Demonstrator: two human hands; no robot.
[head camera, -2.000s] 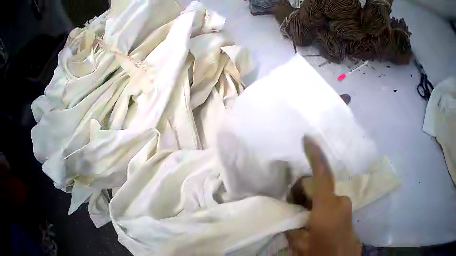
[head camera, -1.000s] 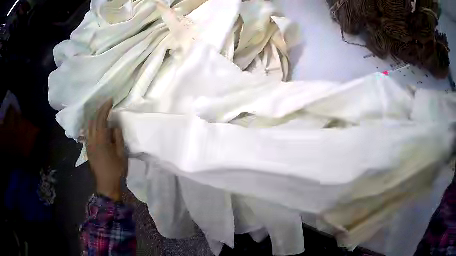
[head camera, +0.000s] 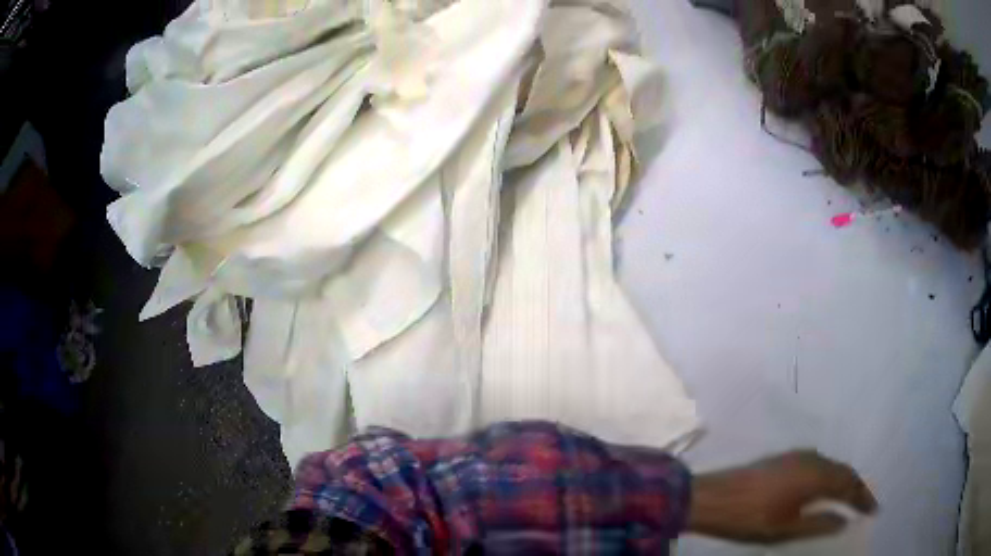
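A big heap of white and cream fabric panels (head camera: 326, 196) lies at the left of the table, with long pieces hanging down over the near edge. My left hand (head camera: 788, 497) reaches across to the lower right, its plaid sleeve crossing in front of the cloth's lower ends. Its fingers are curled beside a pale cloth piece at the bottom edge; blur hides whether they grip it. My right hand is not in view.
Brown strip bundles (head camera: 869, 98) are heaped at the far right. A pen with a pink end (head camera: 841, 219) lies near them on the white tabletop (head camera: 739, 304). Black scissors handles (head camera: 981, 315) and another cream panel (head camera: 976, 434) show at the right edge. The floor at left is dark.
The wide white panel that stretched across the front is gone from there. My left hand has moved from the heap's left side to the lower right. The tabletop and pen show more fully.
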